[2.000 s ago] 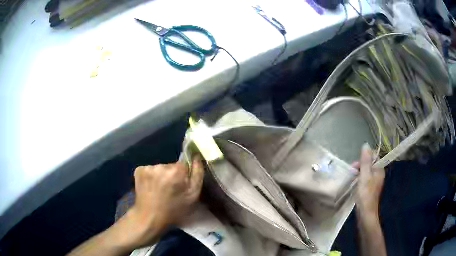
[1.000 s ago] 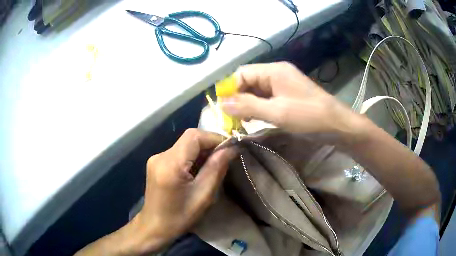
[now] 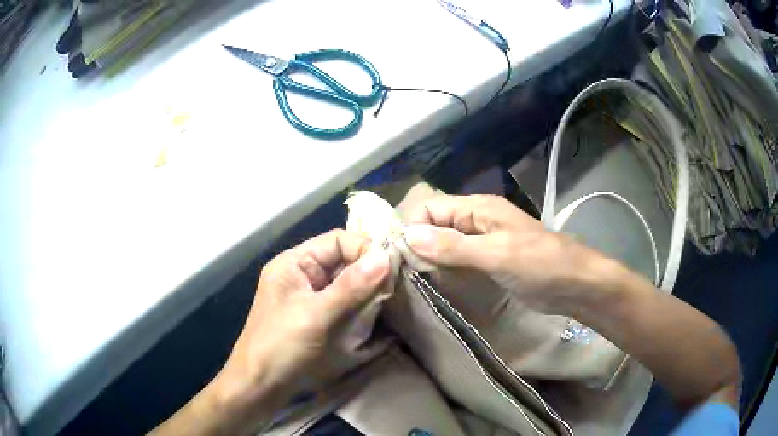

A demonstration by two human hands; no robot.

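A beige tote bag (image 3: 529, 332) lies over the lap with its dark zipper (image 3: 478, 345) running down to the lower right. My left hand (image 3: 311, 298) pinches the bag's upper corner from the left. My right hand (image 3: 503, 243) pinches the same corner from the right, and the fingertips of both hands nearly meet. A pale cream tape end (image 3: 372, 213) sticks up between the fingers. The exact grip under the fingers is hidden.
Green-handled scissors (image 3: 328, 92) lie on the white table (image 3: 102, 247). A small corded tool (image 3: 478, 24) lies farther right. Yellow scraps (image 3: 162, 156) are at the left. Stacked bags (image 3: 717, 136) are at the right, more (image 3: 128, 34) at the upper left. Bag straps (image 3: 680, 170) loop behind my right arm.
My right hand has come from the bag's right side to the corner. It was higher on a bright yellow strip one second ago and is now lower. The zipper opening has narrowed.
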